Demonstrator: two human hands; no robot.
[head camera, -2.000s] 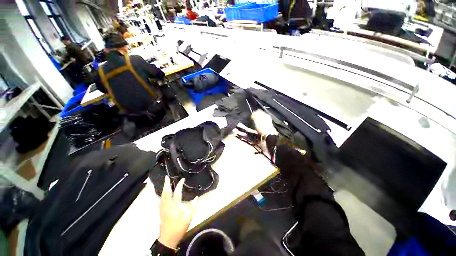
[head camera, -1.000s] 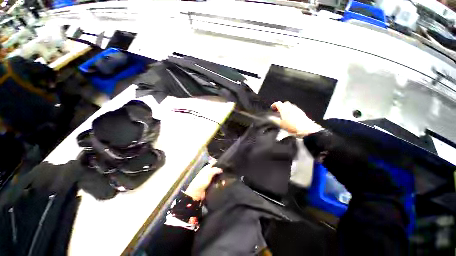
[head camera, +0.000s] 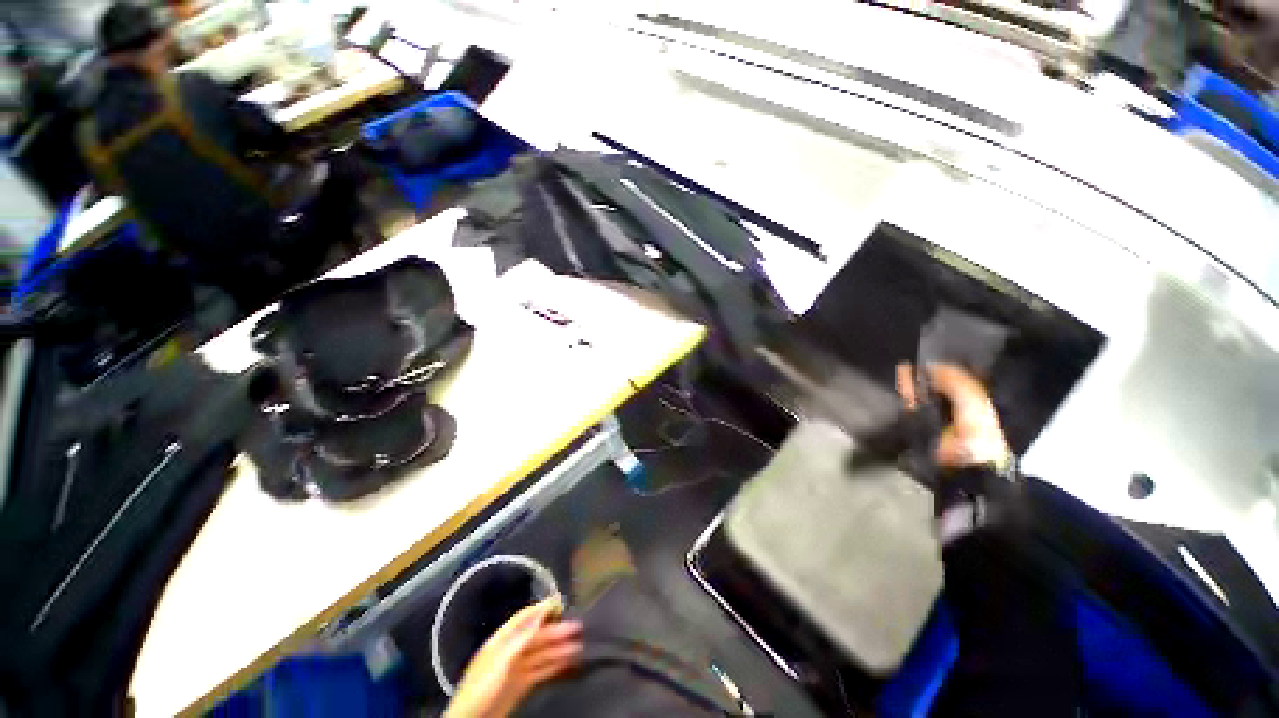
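My right hand (head camera: 968, 421) is out to the right above the pale padded stool, with blurred dark cloth (head camera: 898, 429) gripped in its fingers. My left hand (head camera: 522, 656) is low at the centre near the round waste bucket rim, fingers loosely curled, with no held thing visible. A pocket bundle (head camera: 358, 368) of rounded black pouches with looping silver edges lies on the white-topped table (head camera: 512, 407). Hanging panels (head camera: 617, 225) lie over the table's far right edge, one with a straight silver line.
The stool (head camera: 835, 547) stands right of my lap, a silver zipper line beside it. The waste bucket (head camera: 446, 617) is below the table edge. Stacked panels (head camera: 105, 547) lie left. A blue crate (head camera: 435, 147) and a seated person (head camera: 183, 147) are beyond the table.
The dark cloth held between both hands over my lap has moved off to the right in my right hand. My left hand has let go and dropped lower. The stool top is now uncovered.
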